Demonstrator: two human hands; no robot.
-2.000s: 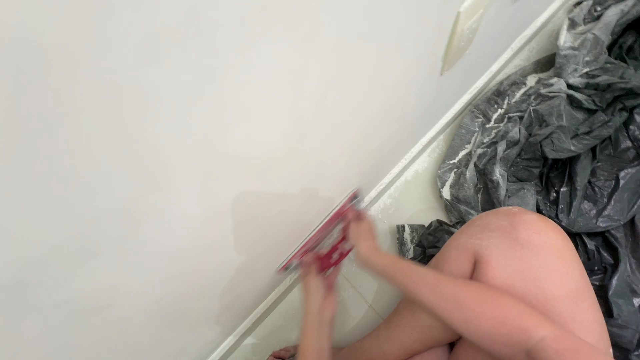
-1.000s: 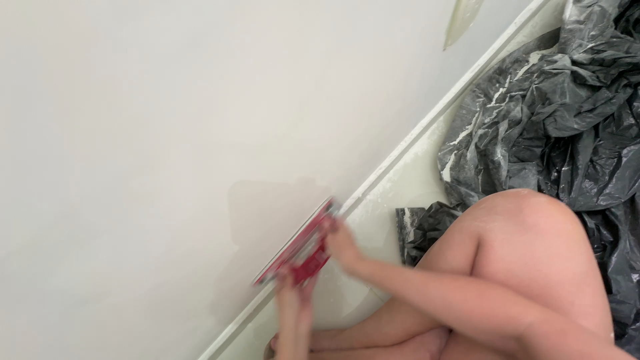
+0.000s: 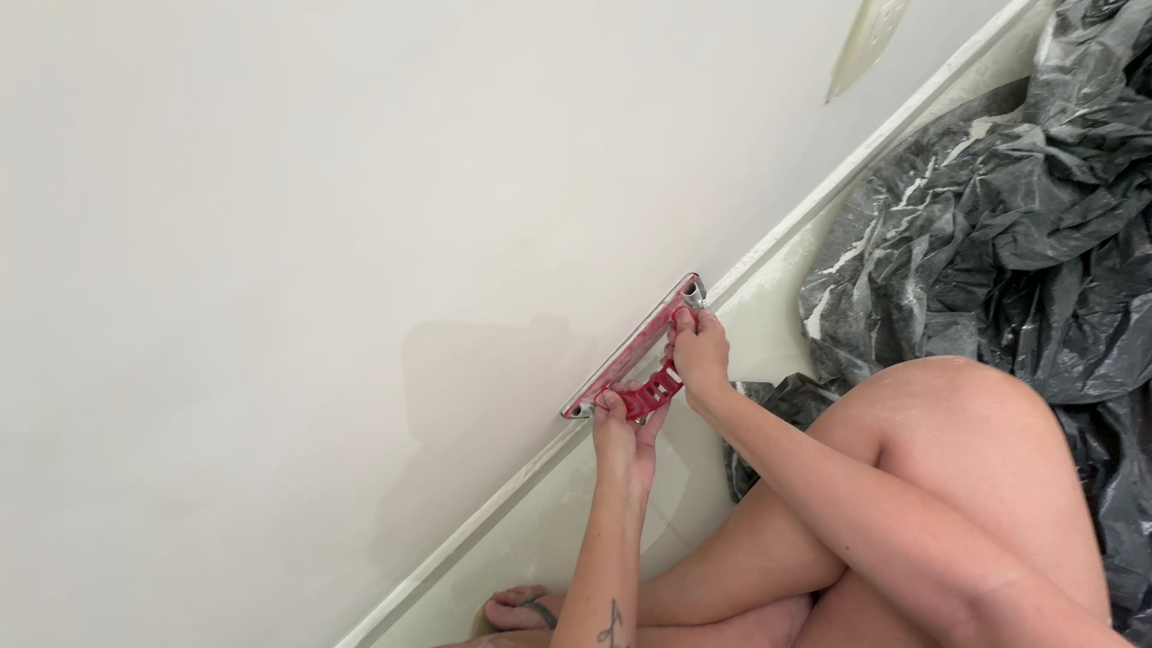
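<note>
Both of my hands hold a red hand sander [image 3: 634, 351], a long flat plate with metal end clamps and a curved slotted handle. Its flat face lies against the white wall [image 3: 297, 225], just above the baseboard. My left hand [image 3: 623, 432] grips the lower-left end of the handle, thumb on top. My right hand [image 3: 700, 351] is closed around the upper-right end. The sheet on the sander's face is hidden by the plate.
A white baseboard [image 3: 801, 211] with dusty residue runs diagonally along the pale tiled floor [image 3: 540, 531]. Crumpled black plastic sheeting [image 3: 981, 207] lies at right, beside my bent knee. An outlet cover plate [image 3: 864, 49] is on the wall at top. My sandaled foot [image 3: 522, 609] rests near the baseboard.
Both hands and the sander slid down-left along the baseboard between the two earlier frames; now they are farther up-right than one second ago.
</note>
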